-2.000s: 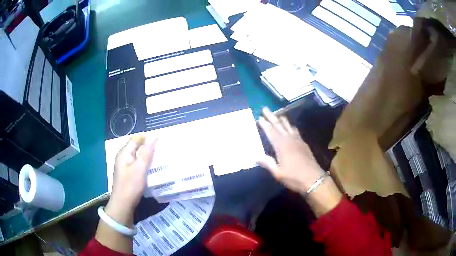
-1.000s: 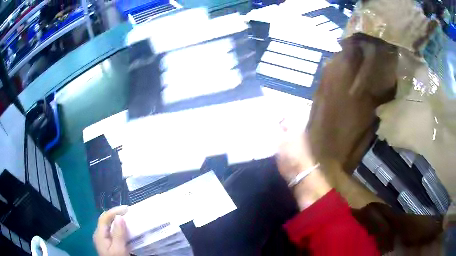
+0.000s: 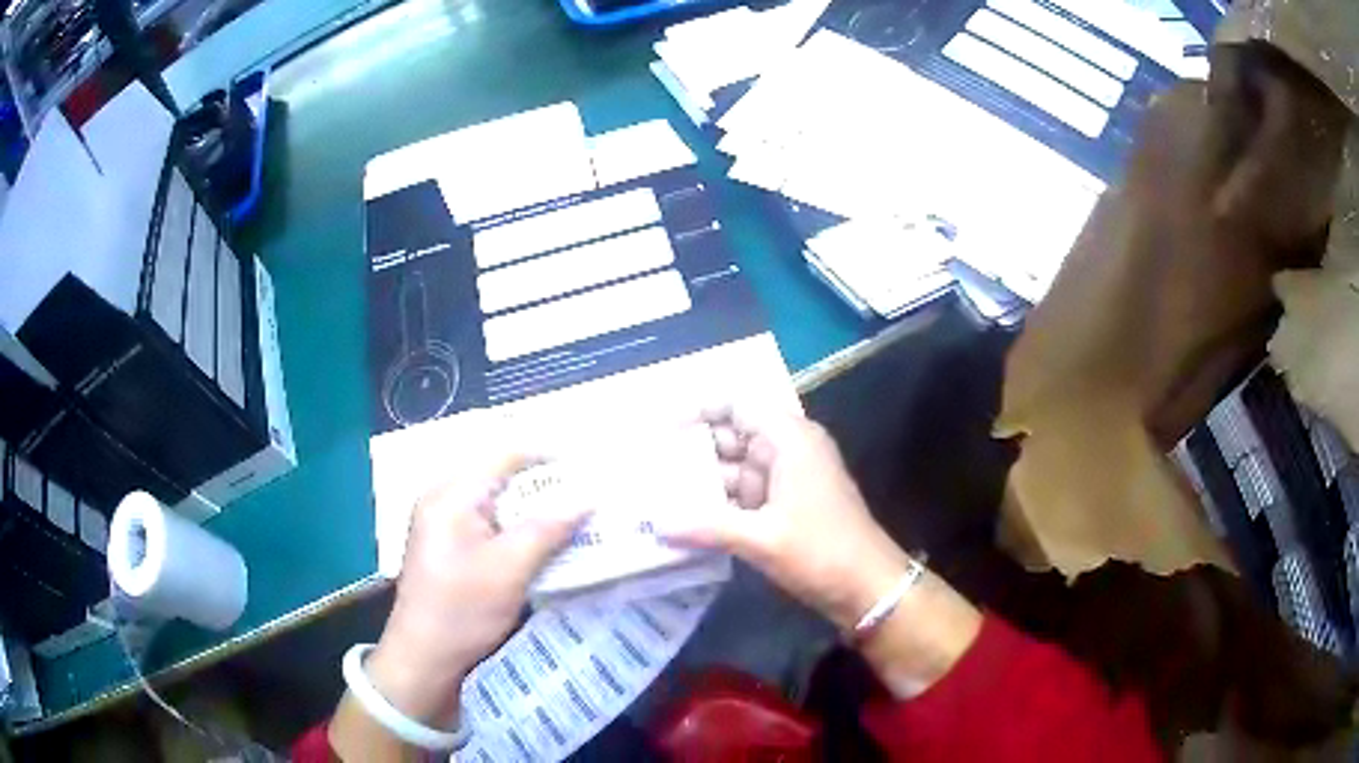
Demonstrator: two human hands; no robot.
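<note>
A flat box blank (image 3: 581, 276), black and white with a headphone outline and three white rectangles, lies on the green bench. My left hand (image 3: 485, 544) holds the left side of a barcode label sheet (image 3: 619, 522) over the blank's near edge. My right hand (image 3: 783, 507) has its thumb and curled fingers at the sheet's right side. More barcode label sheet (image 3: 574, 663) hangs down in a curve below my hands. Whether a single label is at my fingertips cannot be told.
A stack of box blanks (image 3: 909, 134) lies at the right. Torn brown paper (image 3: 1110, 358) surrounds bundled blanks (image 3: 1267, 492) at far right. Black retail boxes (image 3: 164, 321) stand at left, near a white roll (image 3: 176, 562). A red rounded object (image 3: 738, 723) is below.
A blank that my right hand held raised a second ago is gone from it. One blank now lies flat before me. Both hands have come together at the label sheet.
</note>
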